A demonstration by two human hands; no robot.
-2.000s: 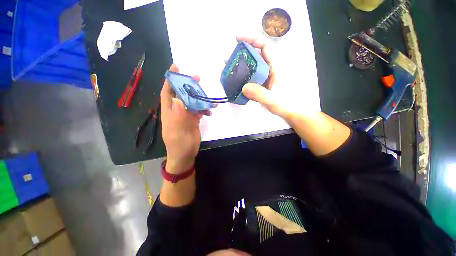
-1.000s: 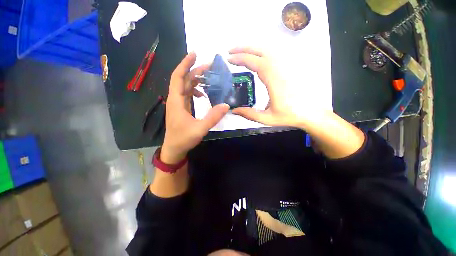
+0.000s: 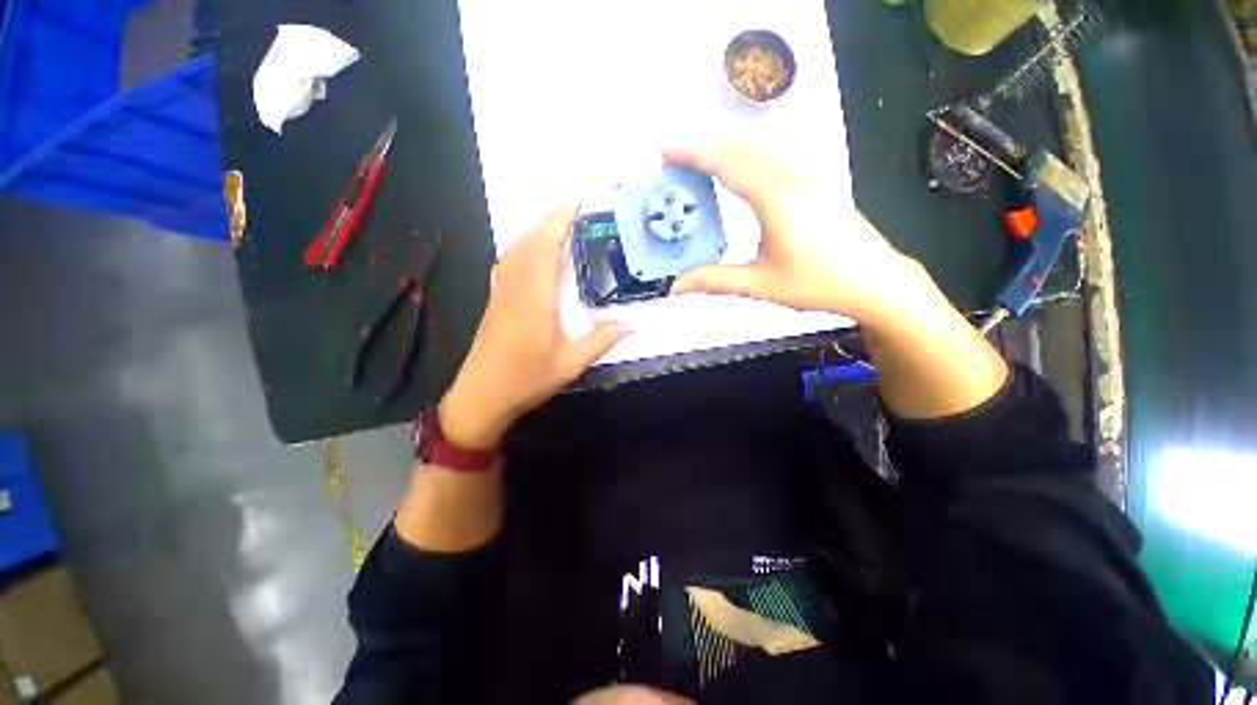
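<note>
A blue-grey front plate point(image 3: 670, 221) with a round recessed centre faces up over the right part of the housing point(image 3: 601, 259). The housing's open side shows green and black parts on the left. My right hand point(image 3: 772, 227) holds the plate by its right side, with fingertips at its top and bottom edges. My left hand point(image 3: 531, 317) is curved around the housing's left side, thumb apart below it; whether its fingers grip the housing is hard to tell. The wires are hidden.
White paper point(image 3: 620, 83) lies under the work. The parts dish point(image 3: 758, 69) is at the far side. Red cutters point(image 3: 352, 207), dark pliers point(image 3: 397, 331) and a crumpled tissue point(image 3: 297, 76) lie left. The soldering gun point(image 3: 1041, 227), waste tin point(image 3: 961, 159) and coiled stand point(image 3: 1041, 62) are right.
The plate has gone from my left hand to my right hand and now faces up, right of the housing's open part. The housing sits by my left hand. The camera view has shifted.
</note>
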